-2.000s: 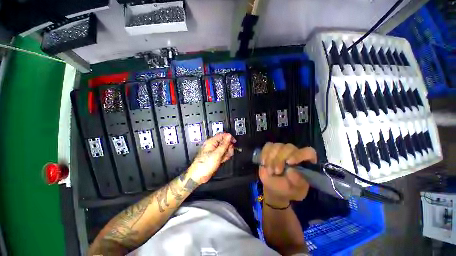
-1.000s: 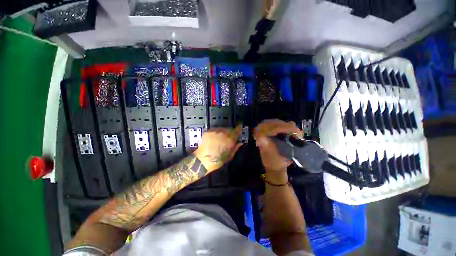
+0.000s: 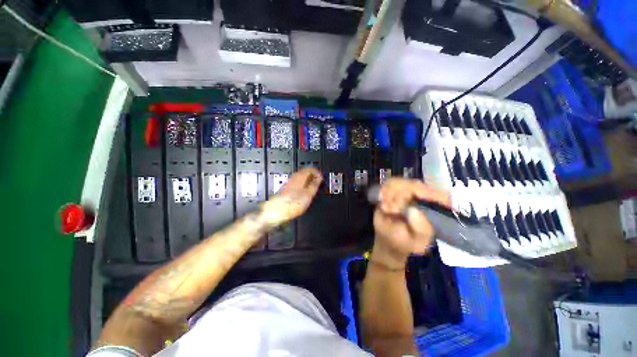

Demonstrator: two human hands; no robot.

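Observation:
Long black housings [image 3: 216, 226] lie side by side in front of me, several with a small silver metal plate [image 3: 181, 190] on them. My left hand [image 3: 297, 195] is over a housing right of the middle, fingertips together near the plates; whether it holds a screw cannot be told. My right hand [image 3: 404, 213] grips the grey-black electric screwdriver [image 3: 464, 233], its rear end pointing right and its front end pointing left, above the right-hand housings. The screwdriver is slightly blurred.
Blue and red parts bins [image 3: 281, 132] with screws stand behind the housings. A white molded tray [image 3: 447, 249] with black blade-shaped parts is at right. A blue crate [image 3: 482, 300] is below right. A red round thing [image 3: 73, 218] sits by the green belt [image 3: 35, 272]. Screw boxes [image 3: 255, 45] hang behind.
Since one second ago, my left hand has moved back from the plate near the screwdriver tip, and my right hand has drawn the screwdriver away to the right. The camera view has also shifted.

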